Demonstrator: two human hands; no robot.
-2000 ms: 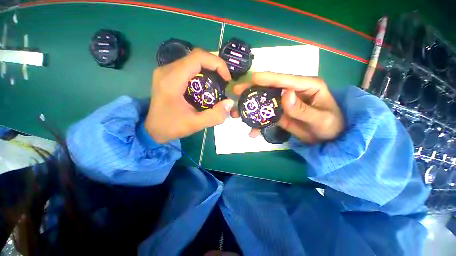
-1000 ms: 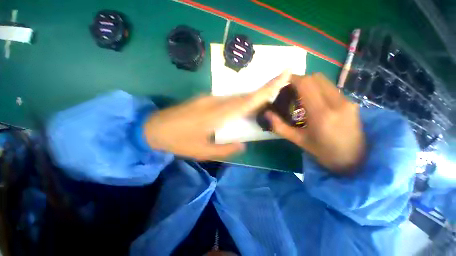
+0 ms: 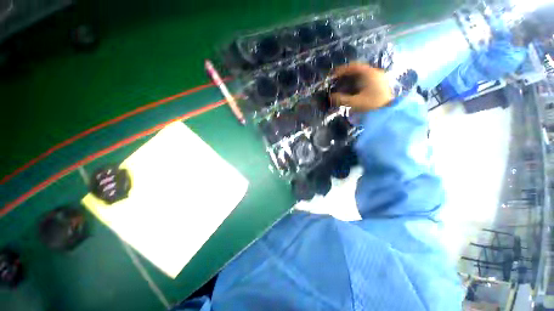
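Note:
My right hand (image 3: 366,88) is over the clear blister tray (image 3: 276,149) on the right of the bench. Its fingers are around a dark round watch head (image 3: 345,81); the view is blurred, and whether the watch touches a pocket cannot be told. The tray holds rows of black round watches. My left hand is not in view. A watch head with a lit text menu (image 3: 110,184) lies on the corner of the white-yellow paper sheet (image 3: 182,194).
Another watch (image 3: 62,228) and one cut by the left edge (image 3: 10,267) lie on the green mat. A pink-and-white marker (image 3: 225,92) lies beside the tray. Red lines cross the bench. Another person's blue sleeve (image 3: 486,65) shows at the upper right.
The view has swung to the right. My right hand has moved from above the paper to the tray. My left hand has gone out of view.

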